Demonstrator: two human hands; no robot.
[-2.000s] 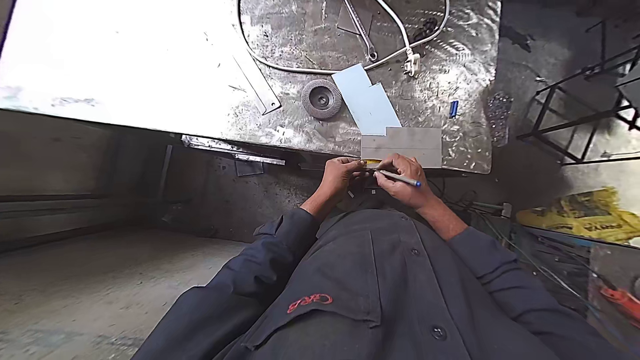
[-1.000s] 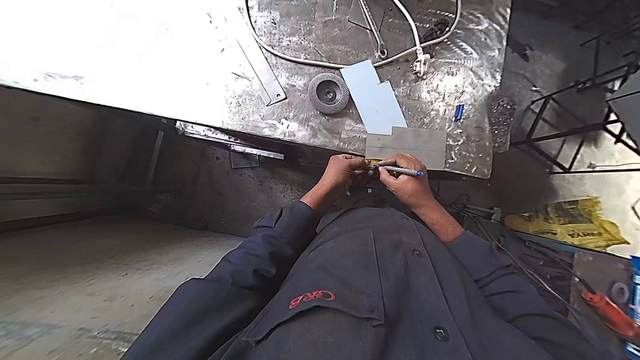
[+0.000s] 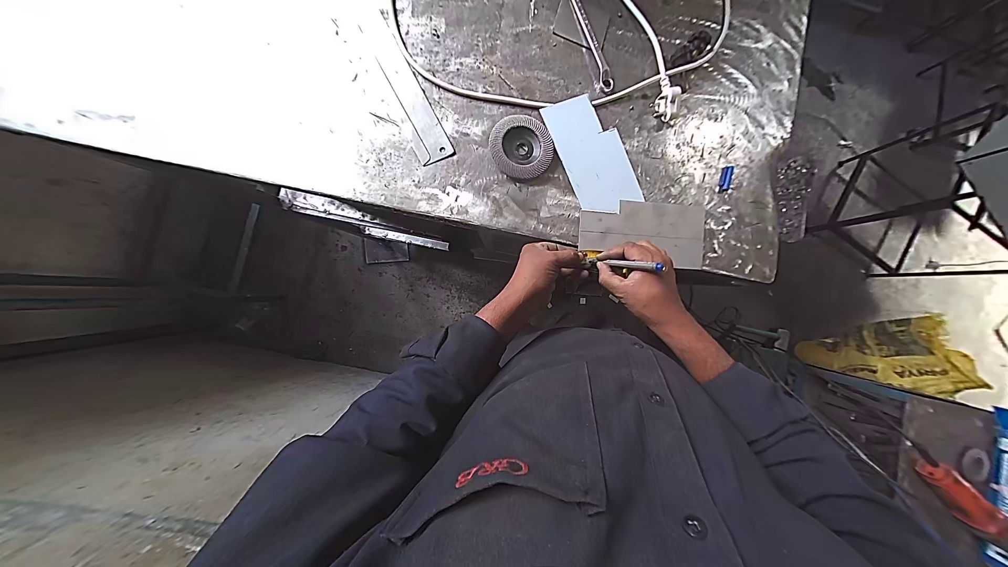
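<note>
At the near edge of the metal table, my right hand (image 3: 644, 285) holds a pen (image 3: 636, 265) with a blue end, its tip pointing left toward my other hand. My left hand (image 3: 543, 276) has its fingers closed on a small yellow item (image 3: 591, 257), mostly hidden by the fingers; its kind cannot be told. Just beyond the hands lies a grey sheet piece (image 3: 654, 228) with a line across it. A light blue notched sheet (image 3: 594, 153) touches or overlaps its far edge. Left of that sheet is a round abrasive wheel (image 3: 521, 147).
On the metal table (image 3: 740, 236) lie a metal ruler (image 3: 421, 118), a wrench (image 3: 594, 47), a white cable with a plug (image 3: 667, 102) and a blue marker cap (image 3: 726, 178). A black metal frame (image 3: 858, 177) stands at right, near a yellow sack (image 3: 898, 358) on the floor side.
</note>
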